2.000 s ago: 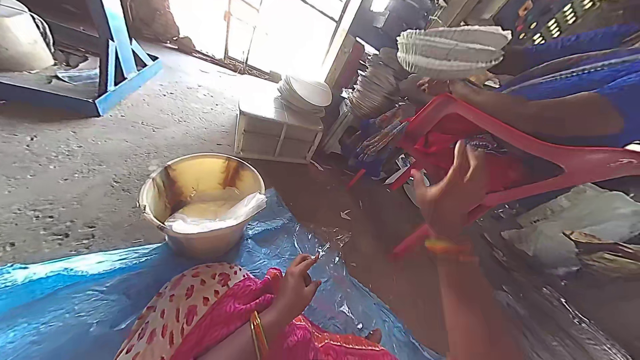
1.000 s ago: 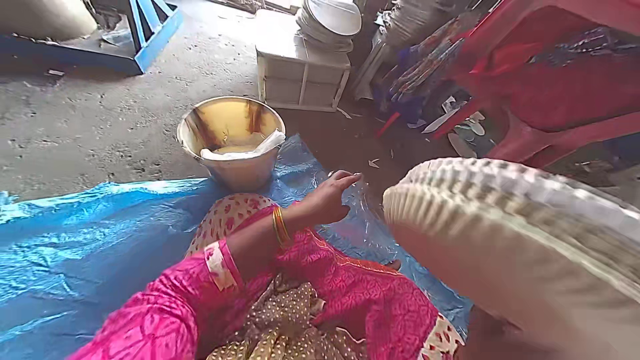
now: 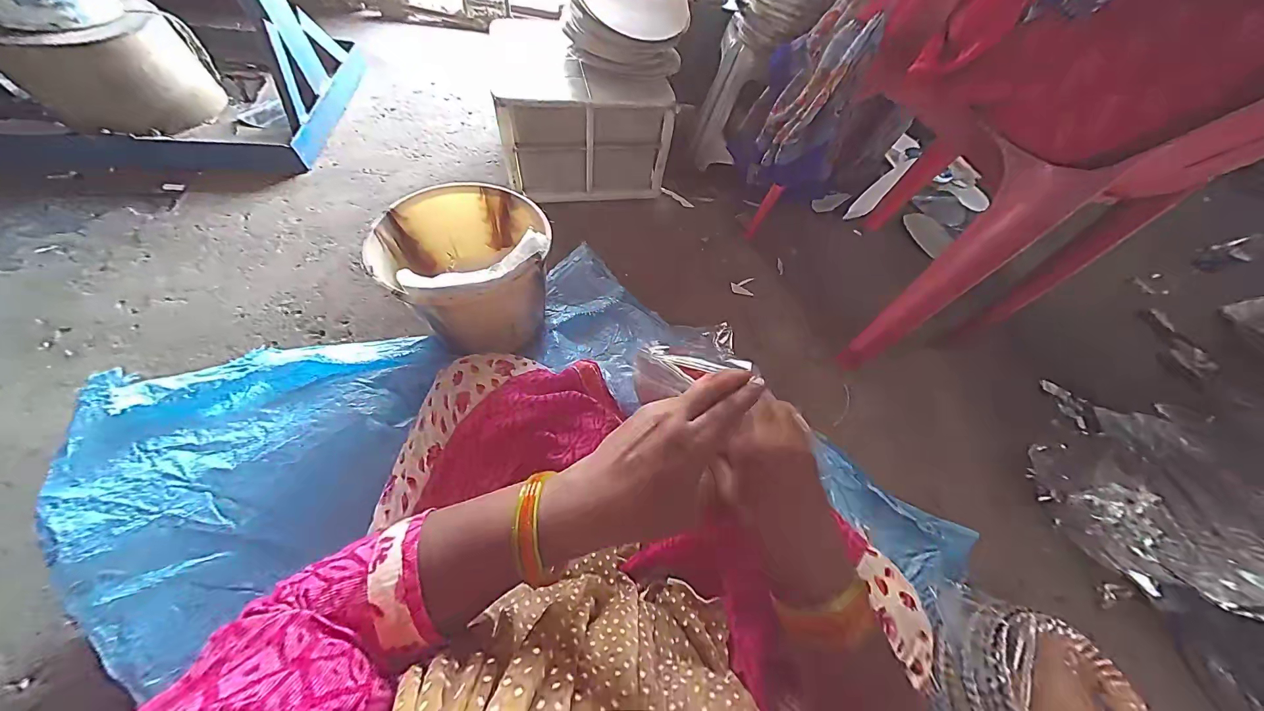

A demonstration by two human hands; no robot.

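Both hands meet above the lap. My left hand (image 3: 657, 454), with yellow and orange bangles at the wrist, lies against my right hand (image 3: 775, 474). A crumpled clear plastic bag (image 3: 681, 365) shows just beyond the fingers and appears gripped by my right hand; the exact hold is hidden. Whether my left hand also grips it cannot be told. Ahead of the knees stands a metallic bucket (image 3: 484, 311) with brown stains inside and a white sheet-like piece over its near rim. Blue plastic sheeting (image 3: 237, 474) lies under and beside the legs.
A white box (image 3: 583, 128) bears a stack of paper plates (image 3: 627, 39). On the right stands a red plastic chair (image 3: 997, 217) with red cloth. Silvery scraps (image 3: 1145, 494) lie on the floor. A blue metal frame (image 3: 326, 109) and a large pale container (image 3: 118, 74) are at upper left.
The large plate stack that was by my right arm one second ago is out of view there. My right hand has come in to meet my left. The view has shifted.
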